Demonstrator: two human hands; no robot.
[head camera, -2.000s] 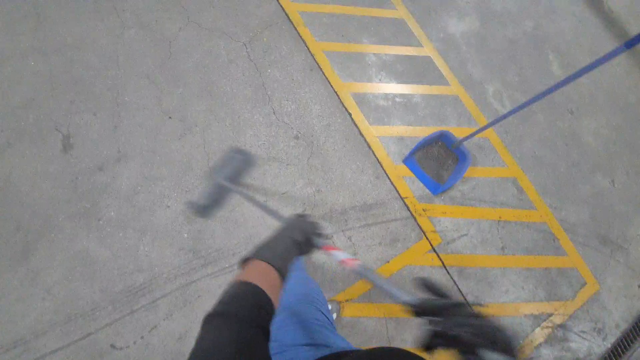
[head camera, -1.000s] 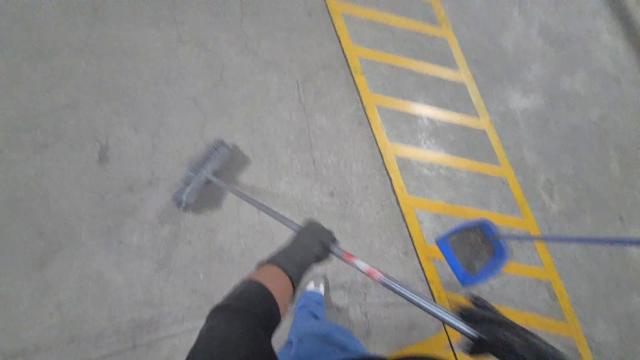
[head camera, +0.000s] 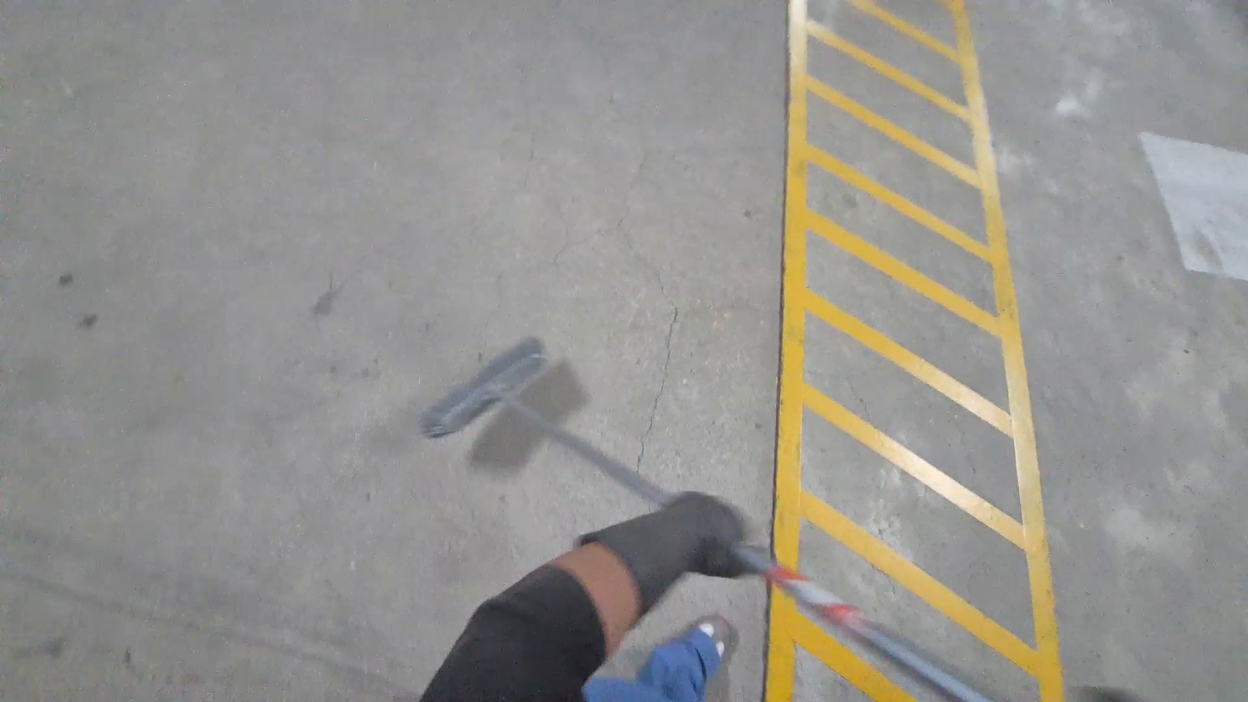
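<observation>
A push broom (head camera: 485, 388) with a grey head hangs over or touches the concrete floor left of centre; its shadow lies beside it. The metal handle, with red and white bands, runs down to the lower right. My left hand (head camera: 704, 534), in a dark glove, is closed around the handle at mid-length. Near the bottom right edge the handle leaves the view, and only a faint dark blur shows there, too little to tell my right hand.
Yellow painted floor lines (head camera: 792, 370) with slanted bars run from top to bottom, right of centre. A pale rectangular patch (head camera: 1204, 210) lies at the right edge. Dark spots and cracks mark the concrete. My shoe (head camera: 717, 634) shows at the bottom.
The view has shifted, and the blue dustpan seen in both earlier frames is out of view. My right hand, earlier on the handle's upper end, no longer shows clearly. My left hand still grips the handle.
</observation>
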